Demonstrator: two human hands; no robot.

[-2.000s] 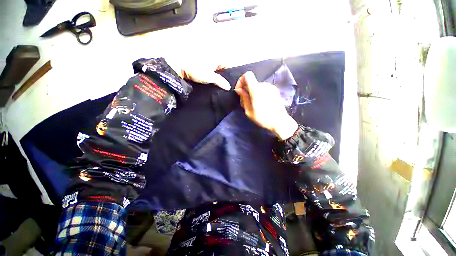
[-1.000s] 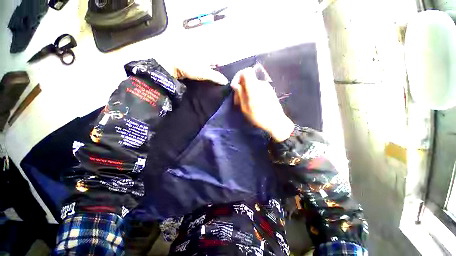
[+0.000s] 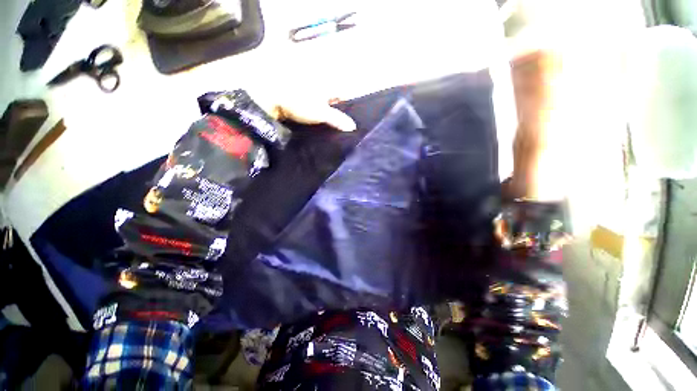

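A dark navy garment (image 3: 458,153) lies over the white table and hangs over its near edge. A shinier blue lining triangle (image 3: 367,198) lies folded on it. My left hand (image 3: 315,117) rests on the garment's far edge, mostly hidden by its sleeve cover; whether it pinches the cloth is hard to tell. My right hand (image 3: 535,122) is blurred and washed out by glare, raised off the cloth at the right; its fingers cannot be made out. No needle or thread can be seen.
Black shears (image 3: 98,69), an iron (image 3: 191,17) on a dark rest (image 3: 206,52), and small snips (image 3: 324,27) lie on the far side. A dark block (image 3: 21,126) and wooden ruler (image 3: 40,151) lie at left. A window stands at right.
My right hand has left the cloth beside my left hand and moved out to the right. The lining triangle's tip is now uncovered. My left hand stays at the far edge.
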